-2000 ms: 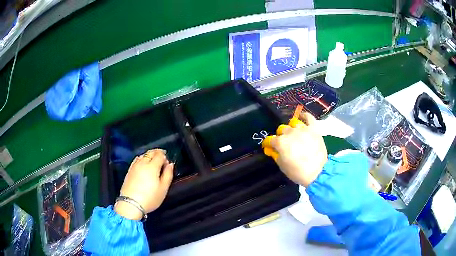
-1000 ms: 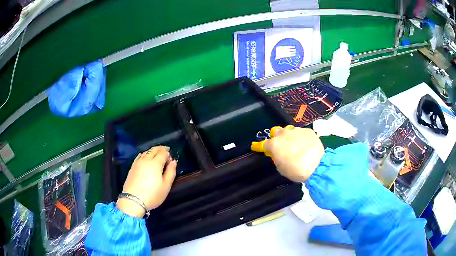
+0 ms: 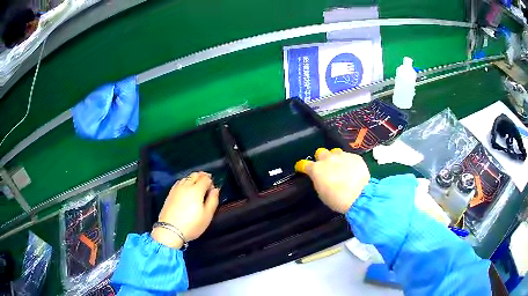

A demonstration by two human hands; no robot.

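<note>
A stack of black foam trays (image 3: 249, 222) stands in front of me. Its top tray has two recesses, each holding a dark glossy tablet: a left tablet (image 3: 188, 156) and a right tablet (image 3: 281, 136). A small white label (image 3: 275, 171) is on the right tablet near its front edge. My left hand (image 3: 190, 205) rests on the front of the left tablet, fingers bent, with nothing seen in it. My right hand (image 3: 337, 178), with yellow finger cots, lies on the right tablet's front right corner. Its curled fingers hide whether it grips anything and cover most of some white marks.
Bagged printed films (image 3: 81, 240) lie at left. At right are a printed film (image 3: 370, 124), white crumpled paper (image 3: 398, 152), clear bottles (image 3: 457, 188) and a white squeeze bottle (image 3: 404, 84). A tan stick (image 3: 319, 255) and a light-blue blade (image 3: 382, 274) lie on the white mat (image 3: 272, 282).
My right hand has moved left across the right tablet's corner and now covers most of the white marks. My left hand has stayed on the left tablet. The whole view has shifted slightly.
</note>
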